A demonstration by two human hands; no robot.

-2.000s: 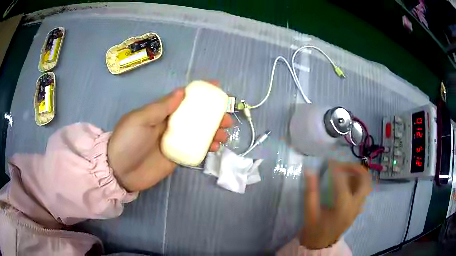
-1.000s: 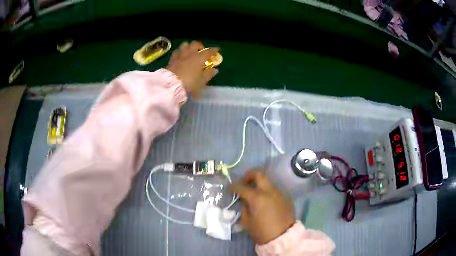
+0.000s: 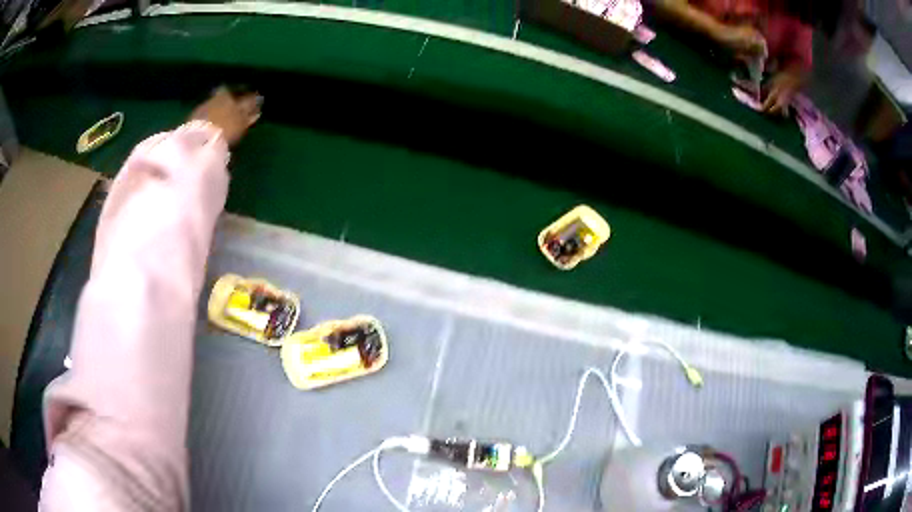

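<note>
My left hand [image 3: 232,112] is stretched out over the green belt at the upper left. It is small and blurred, and I see nothing in it. My right hand is not in view. Two half-assembled units in open cream shells, one [image 3: 254,309] and another [image 3: 335,352], lie side by side on the grey ribbed sheet, yellow and dark parts showing. Another unit [image 3: 574,237] lies on the belt right of centre, and one more [image 3: 101,132] at the far left. The USB tester [image 3: 470,453] lies at the bottom with the white cable [image 3: 575,408].
The green conveyor belt [image 3: 420,180] runs across behind the grey sheet [image 3: 300,430]. The solvent bottle [image 3: 640,475] and power supply [image 3: 800,460] stand at the lower right. Across the belt, another person's hands [image 3: 745,45] are among pink pieces. A brown board [image 3: 40,220] is at the left.
The view has shifted toward the belt and left. My left hand has moved left along the belt. My right hand has left the picture. Two units now show together on the sheet's near left.
</note>
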